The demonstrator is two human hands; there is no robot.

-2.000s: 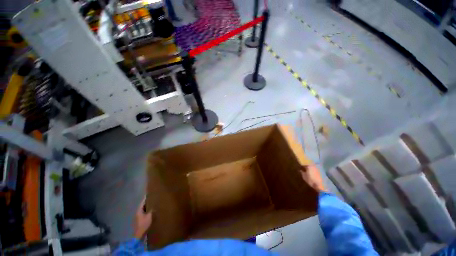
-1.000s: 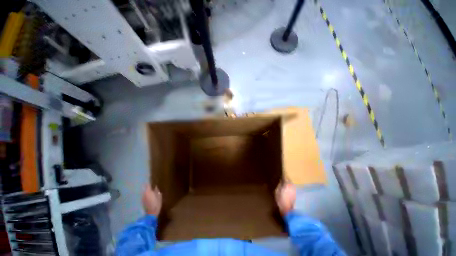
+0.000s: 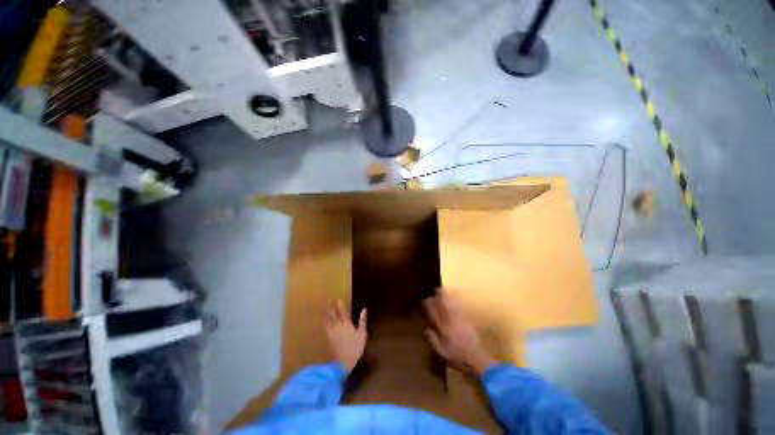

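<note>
A brown shipping carton [image 3: 482, 255] lies open in front of me, its side flaps folded part way in over the dark opening. My left hand [image 3: 347, 336] rests on the left flap near its inner edge, fingers apart. My right hand [image 3: 452, 330] rests on the right flap near its inner edge, fingers apart. The far flap stands up along the back edge. The bottom of the carton is in shadow, so I cannot tell what is inside.
A white machine frame [image 3: 89, 255] with an orange guide [image 3: 61, 246] is at the left. Black post bases [image 3: 388, 132] stand beyond the carton. A flat brown sheet [image 3: 557, 255] lies right of it. Stacked pale blocks [image 3: 692, 340] are at the lower right. Thin straps lie on the floor.
My hands have moved from the carton's outer sides inward onto its side flaps. The flaps now fold over the opening, which looks narrower. The view has shifted.
</note>
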